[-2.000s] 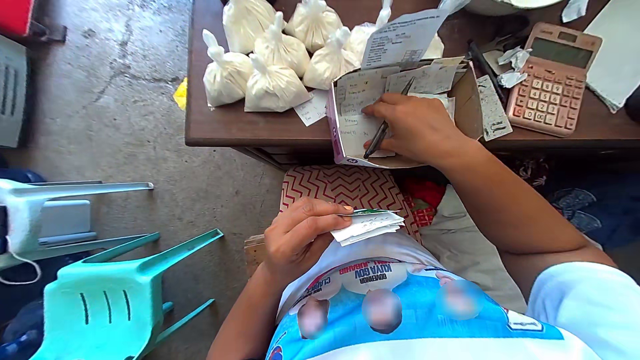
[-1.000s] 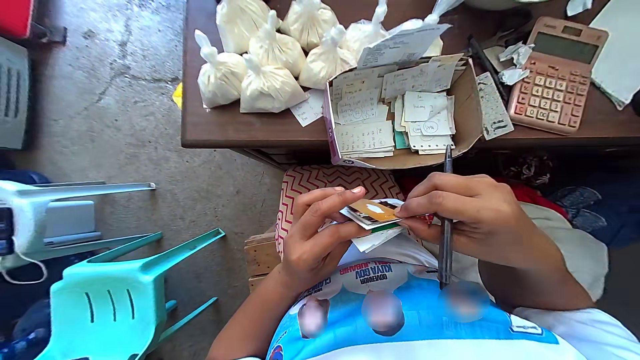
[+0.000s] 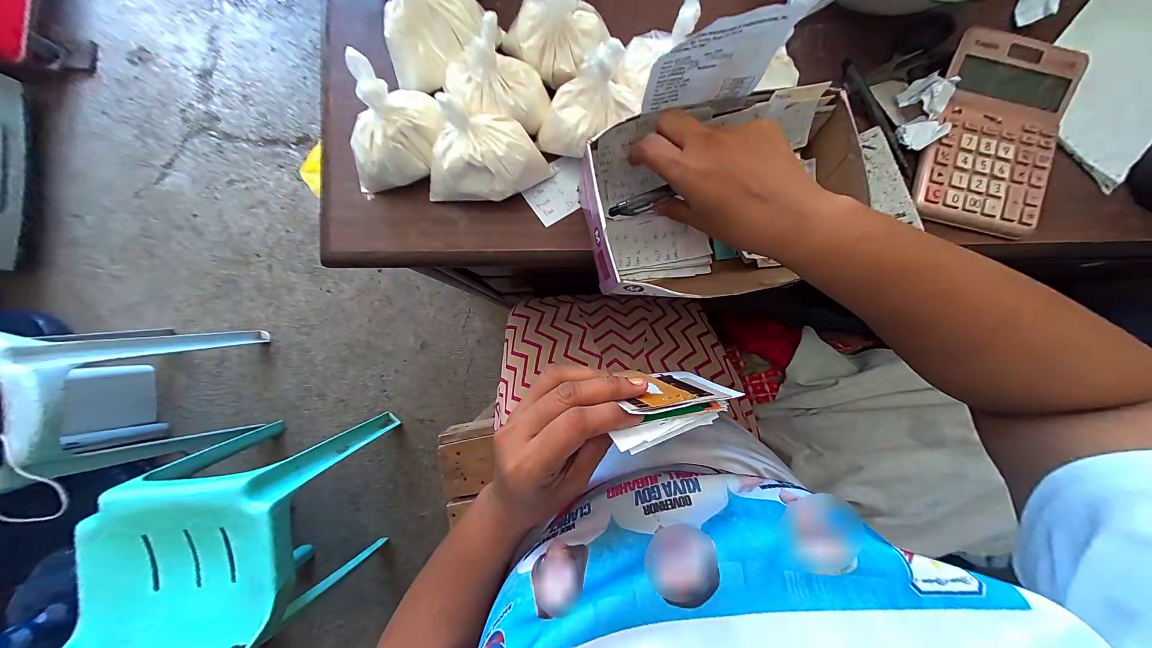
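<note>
My left hand (image 3: 567, 432) grips a small stack of papers and cards (image 3: 670, 405) above my lap; an orange-and-black card lies on top. Over at the desk, my right hand (image 3: 729, 171) reaches into an open cardboard box (image 3: 598, 238) of handwritten paper slips (image 3: 657, 245). A dark pen (image 3: 641, 202) sticks out from under this hand, held against it. The fingertips touch the slips at the box's back left; whether they pinch one cannot be told. A printed sheet (image 3: 711, 63) stands up at the back of the box.
Several tied plastic bags of pale powder (image 3: 490, 157) stand left of the box, near a loose slip (image 3: 553, 191). To the right are a pink calculator (image 3: 999, 135), crumpled paper (image 3: 925, 135) and a dark stick-like object (image 3: 877, 117). A teal plastic chair (image 3: 189, 540) is at lower left.
My right hand has moved from the stack at my lap, where it was a second ago, up into the box with the pen. My left hand still holds the stack.
</note>
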